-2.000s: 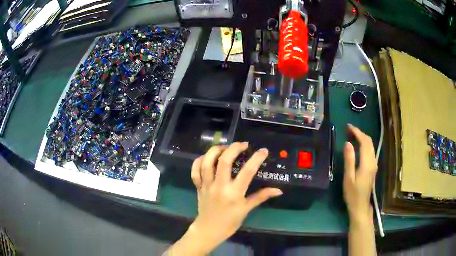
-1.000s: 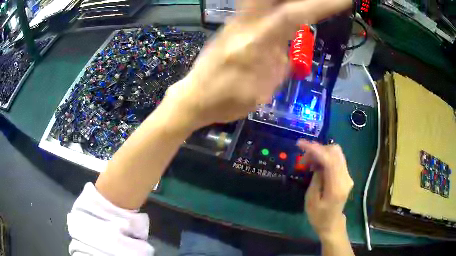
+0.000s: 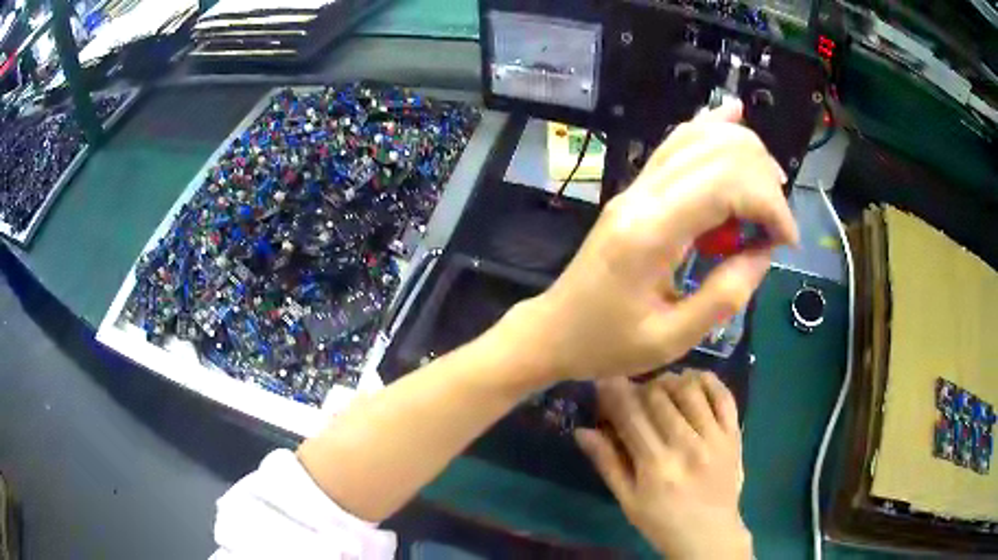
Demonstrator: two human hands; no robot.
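My left hand [image 3: 679,241] is closed around the red toggle clamp handle [image 3: 722,237]; part of the red grip shows between fingers and thumb. The forearm crosses in from the lower left. My right hand [image 3: 679,448] lies palm down over the front panel of the black test fixture [image 3: 657,115], below my left hand, fingers slightly apart, with no object seen in it. The buttons and power switch are hidden by the hands. A corner of the clear pressure plate [image 3: 722,334] shows beside my left wrist. The board nest is hidden.
A pile of boards [image 3: 296,241] fills the white-edged tray [image 3: 219,383] at left. Cardboard sheets [image 3: 930,328] at right bear several boards [image 3: 965,424] in rows. A pale cable [image 3: 837,427] runs between fixture and cardboard. A round silver-rimmed disc [image 3: 809,307] lies right of the fixture.
My left hand moved from the front panel up to the red handle, which now sits lower. My right hand moved left onto the front panel. The blue glow at the plate is no longer visible.
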